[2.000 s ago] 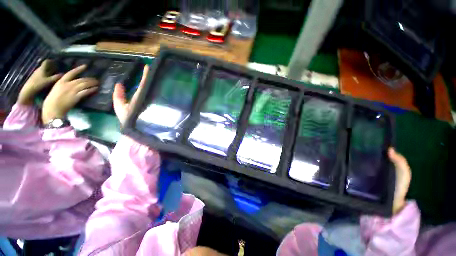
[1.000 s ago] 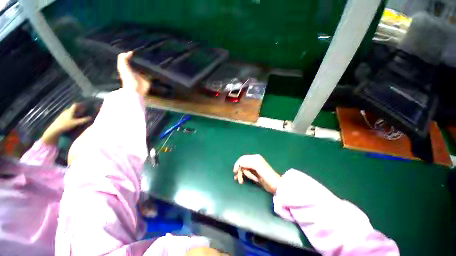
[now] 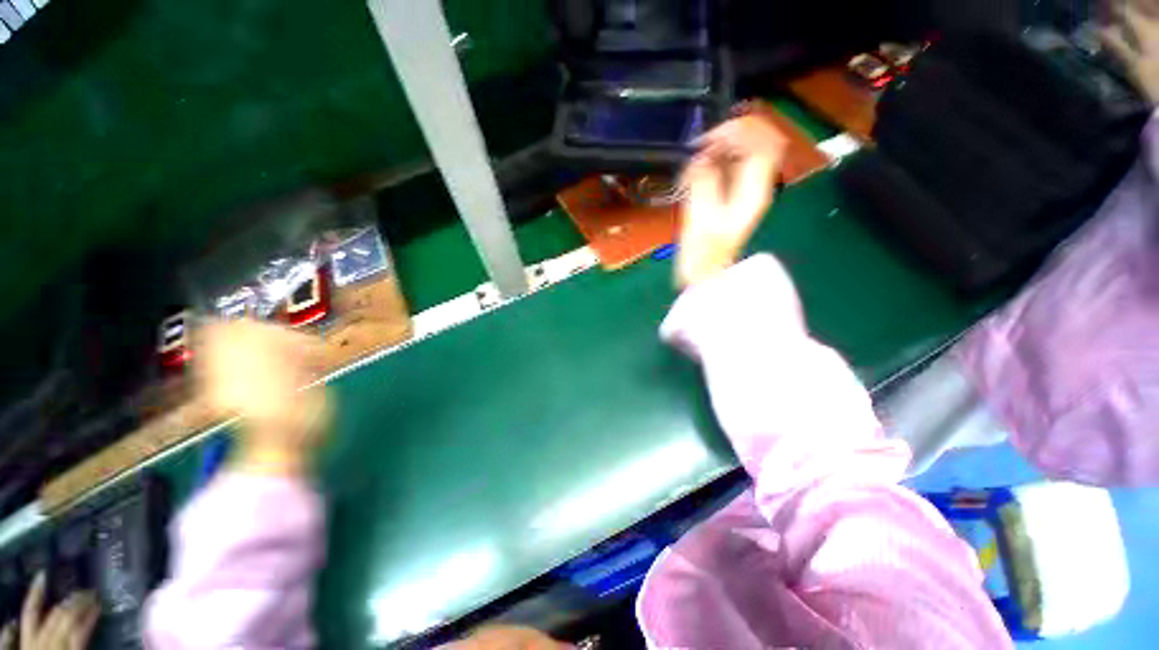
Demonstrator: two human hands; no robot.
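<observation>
A dark phone tray [image 3: 636, 123] with slots side by side stands beyond the bench's far edge, over the orange-brown board [image 3: 618, 234]. My right hand [image 3: 728, 197] is raised at the tray's near right corner. Its fingers look spread and I see nothing in them; whether they touch the tray cannot be told. My left hand [image 3: 261, 387] is badly blurred, over the near edge of the wooden board at left; its finger shape does not show. A white cord [image 3: 655, 191] lies on the orange-brown board, partly behind my right hand.
The green mat [image 3: 508, 419] lies between my arms. Red-framed pieces [image 3: 306, 295] and clear bags [image 3: 360, 254] are at left. A grey post [image 3: 451, 152] rises at the far edge. Another person's hand [image 3: 51, 625] is at lower left; a pink sleeve [image 3: 1068, 368] and black trays [image 3: 998, 152] are at right.
The view has swung right. The tray at my left hand a second ago is no longer in that hand's view. My right hand has moved from above the mat to the tray over the orange-brown board.
</observation>
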